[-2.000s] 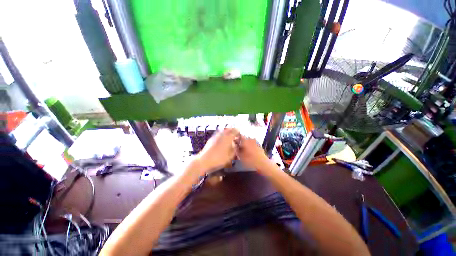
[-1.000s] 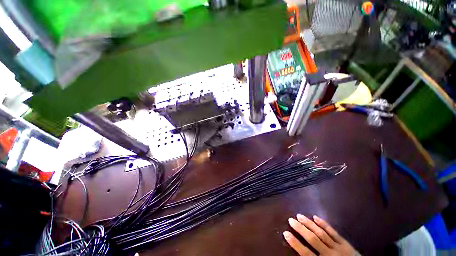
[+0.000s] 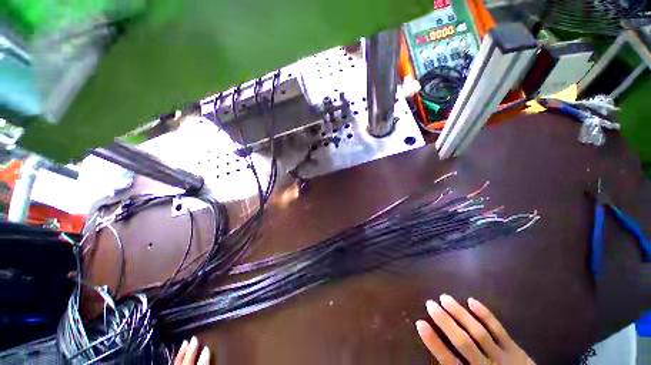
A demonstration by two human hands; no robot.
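A cable bundle [image 3: 342, 258] lies across the brown tabletop, its stripped pale and coloured ends pointing right. At the left it runs into a tangled cable coil [image 3: 107, 324]. Several black cables hang from the metal mould [image 3: 275, 107] over its front edge. My right hand [image 3: 471, 331] is low right of centre, empty, fingers apart, near the table's front. Only the fingertips of my left hand [image 3: 191, 352] show at the bottom edge, just right of the coil; whether they hold anything is hidden.
The green crossbeam [image 3: 214, 64] spans above the perforated plate [image 3: 335, 153]. A steel column [image 3: 383, 85] and an upright aluminium profile [image 3: 485, 89] stand right of the mould. Blue-handled cutters [image 3: 599, 235] lie open at right. An orange crate [image 3: 500, 107] holds a meter [image 3: 442, 39].
Both hands have left the mould area and are low in the picture. My left fingertips have come into view at the bottom edge. The view has tilted down and moved closer to the table.
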